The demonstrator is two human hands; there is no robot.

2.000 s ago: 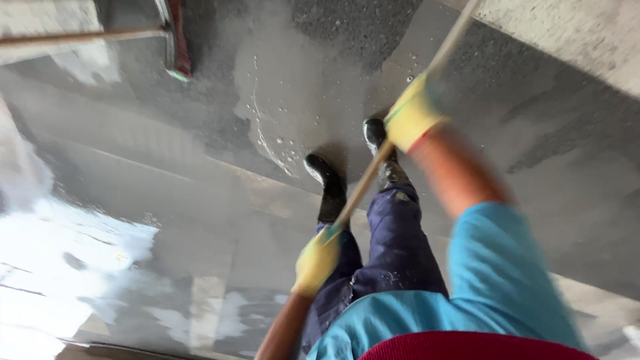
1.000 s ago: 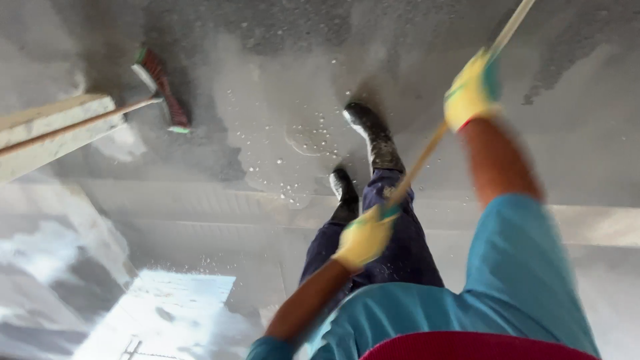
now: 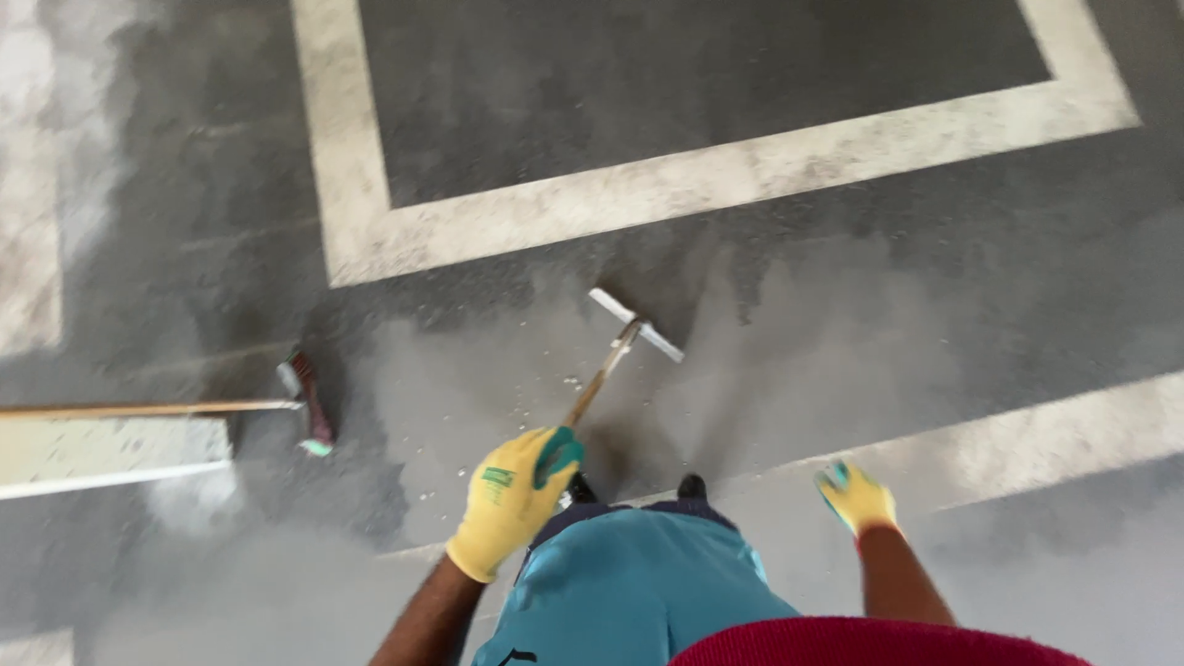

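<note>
My left hand [image 3: 513,499], in a yellow glove with green palm and fingertips, grips the wooden handle of a floor squeegee [image 3: 638,324]. The squeegee's pale straight head rests on the wet floor ahead of my boots, and its handle slants down to my fist. My right hand [image 3: 856,495], in a matching glove, hangs off to the right with its fingers apart, holding nothing and away from the handle.
A push broom [image 3: 313,402] with dark red bristles lies at the left, its long handle beside a pale beam or curb [image 3: 111,453]. Wide painted lines [image 3: 721,180] cross the grey floor. Shallow water with bubbles [image 3: 462,370] spreads around the squeegee.
Both hands held the handle in the earlier frames; now my right hand has let go of it. The squeegee head has come into view ahead of my boots. The view has shifted.
</note>
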